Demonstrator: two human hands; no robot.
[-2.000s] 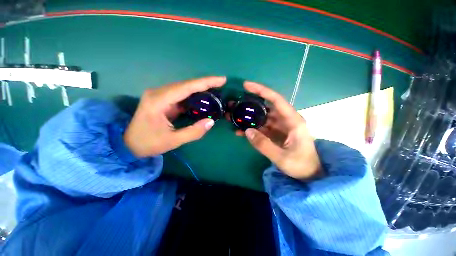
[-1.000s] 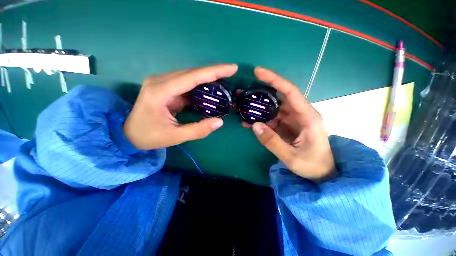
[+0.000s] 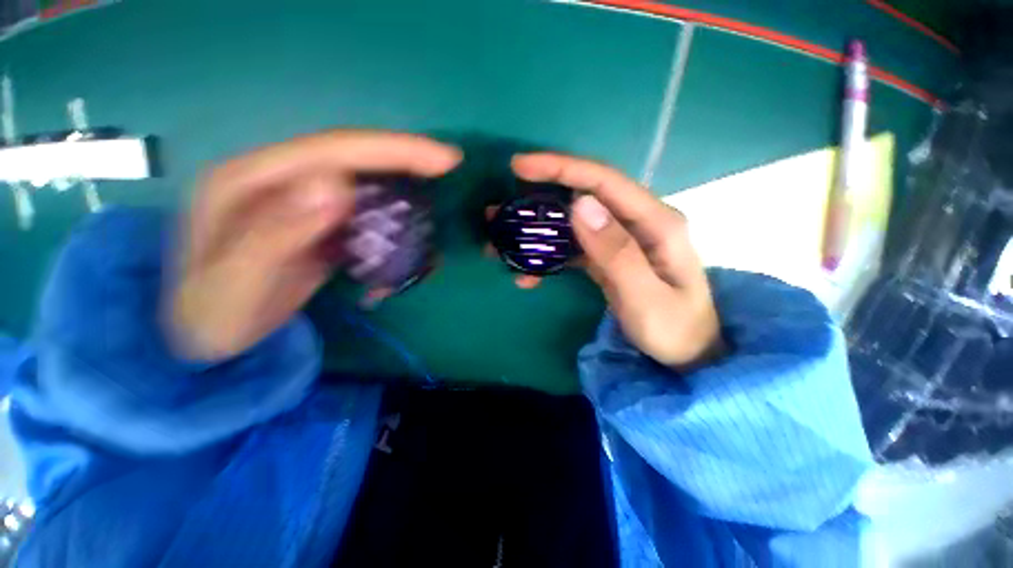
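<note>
My left hand holds a round black smartwatch whose lit screen is blurred by motion. My right hand holds a second round smartwatch with its screen lit in white rows. The right thumb lies at that watch's right rim and fingers support it from beneath. The two watches are apart, above the green mat. The fingers under both watches are mostly hidden.
A white strip is taped to the mat at the left. A marker pen with a pink-purple cap lies on paper sheets at the right. Clear plastic trays stand at the right edge. A thin blue cord hangs near the left sleeve.
My left hand and its watch have moved left, away from the other watch. My right thumb has moved up to the watch's right rim. The view has shifted slightly.
</note>
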